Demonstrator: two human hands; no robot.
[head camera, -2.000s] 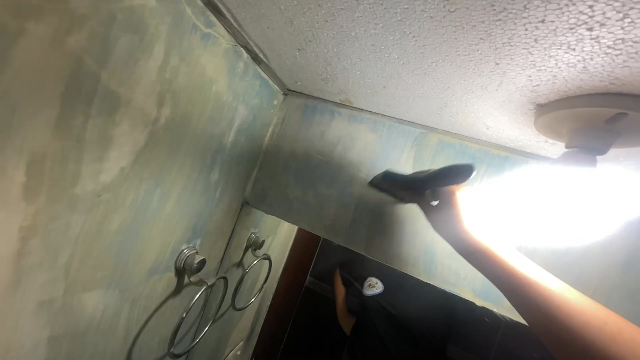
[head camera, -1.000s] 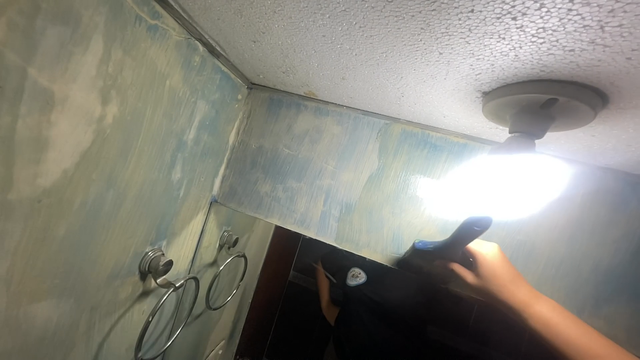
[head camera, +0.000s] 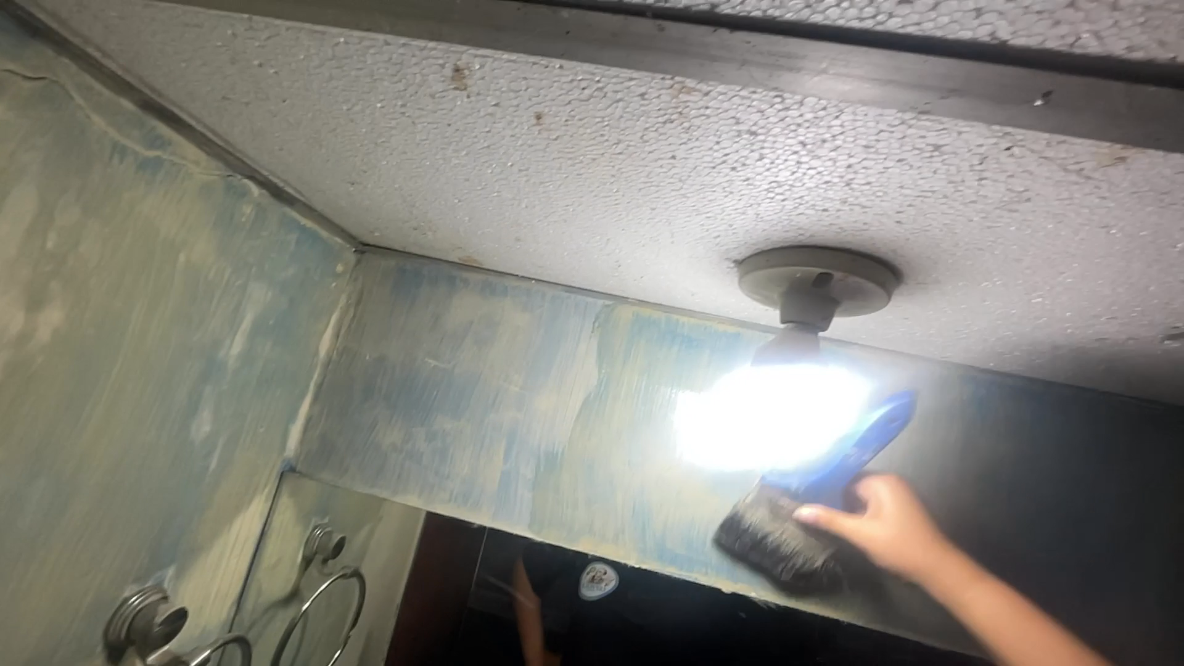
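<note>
My right hand (head camera: 893, 532) comes in from the lower right and grips a wide paintbrush (head camera: 786, 541) with a blue handle and dark, greyish bristles. The bristles point down and left, close to the lower edge of the blue-green streaked wall (head camera: 638, 444), just above a dark mirror (head camera: 675, 615). Whether they touch the wall cannot be told. The handle slants up to the right, beside the glaring bulb (head camera: 777, 416). My left hand is not in view.
A round lamp holder (head camera: 819, 277) hangs from the textured white ceiling (head camera: 555, 176), crossed by a metal strip (head camera: 647, 55). On the left wall (head camera: 139, 370) is a metal towel ring mount (head camera: 143, 624). The mirror shows a reflected ring (head camera: 319, 615) and part of an arm.
My right hand, with the brush, was left of the bulb two seconds ago and is now below and right of it. The view has shifted upward, showing more ceiling.
</note>
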